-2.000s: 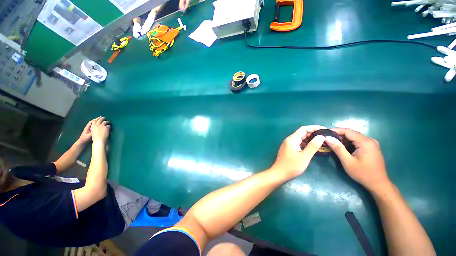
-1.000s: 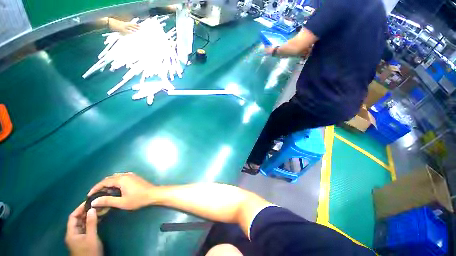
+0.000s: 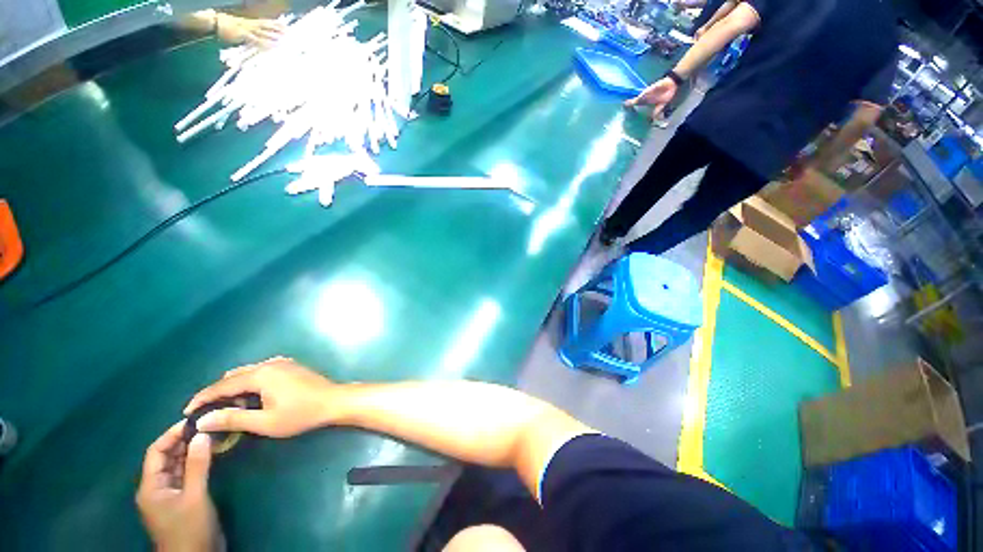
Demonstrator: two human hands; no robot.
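A dark tape roll (image 3: 223,415) with a pale-brown inner edge is held between both hands above the green bench, at the lower left. My left hand (image 3: 172,485) holds its left side, thumb up against it. My right hand (image 3: 275,399) holds its top and right side, reaching in from the right. Fingers hide much of the roll. A dark flat strip (image 3: 397,474) lies at the near bench edge, right of the hands.
White strips (image 3: 313,92) lie piled on the bench (image 3: 259,291), with a black cable (image 3: 151,232) beside them. An orange tool (image 3: 9,239) shows at the left edge. A blue tray (image 3: 609,71) lies far off. A person (image 3: 798,86) stands beyond a blue stool (image 3: 636,313).
The view has swung right since the oldest frame. The person at the bench has moved from the blue stool to standing farther right. Both my hands still hold the roll.
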